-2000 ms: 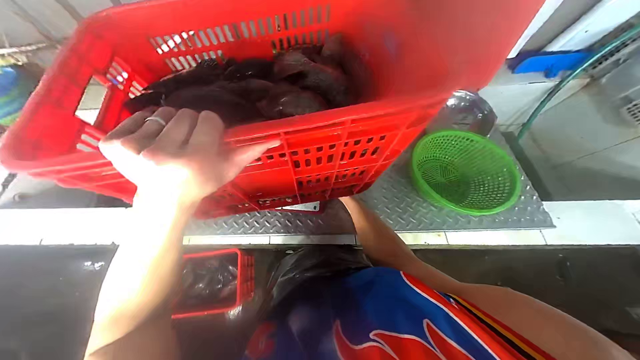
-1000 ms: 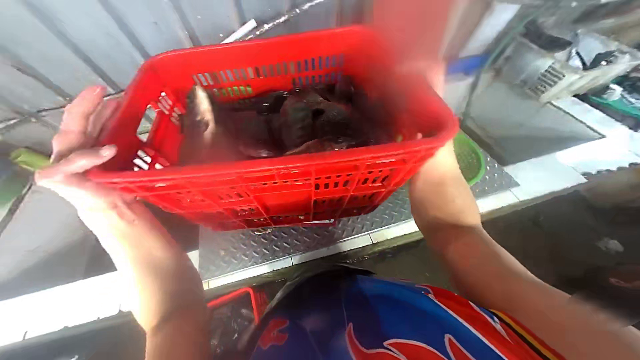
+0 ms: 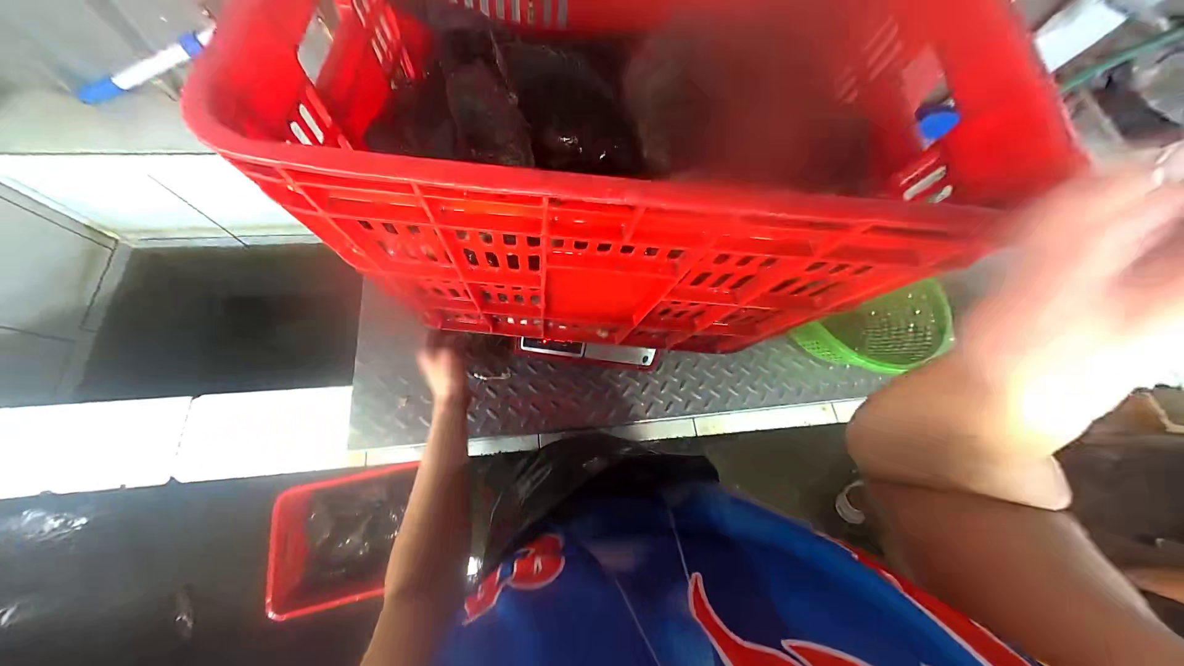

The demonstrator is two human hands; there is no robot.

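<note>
A large red plastic crate (image 3: 592, 287) holding dark, wet fish (image 3: 555, 111) fills the upper middle of the view, above a scale (image 3: 592, 351) whose display shows under its near edge. My left hand (image 3: 444, 365) is low at the crate's lower left edge; its fingers are partly hidden there, so its hold cannot be told. My right hand (image 3: 1101, 250) is at the crate's right end, blurred and glaring with light, and whether it grips the rim cannot be told.
A green plastic basket (image 3: 888, 328) stands right of the scale on a diamond-plate metal surface (image 3: 731, 388). A smaller red crate (image 3: 277, 555) with dark contents sits on the wet floor at lower left. A white tiled ledge (image 3: 268, 430) runs across.
My left hand has moved from the crate's left end down to its lower left edge. The crate's near side now fills more of the view, which has shifted.
</note>
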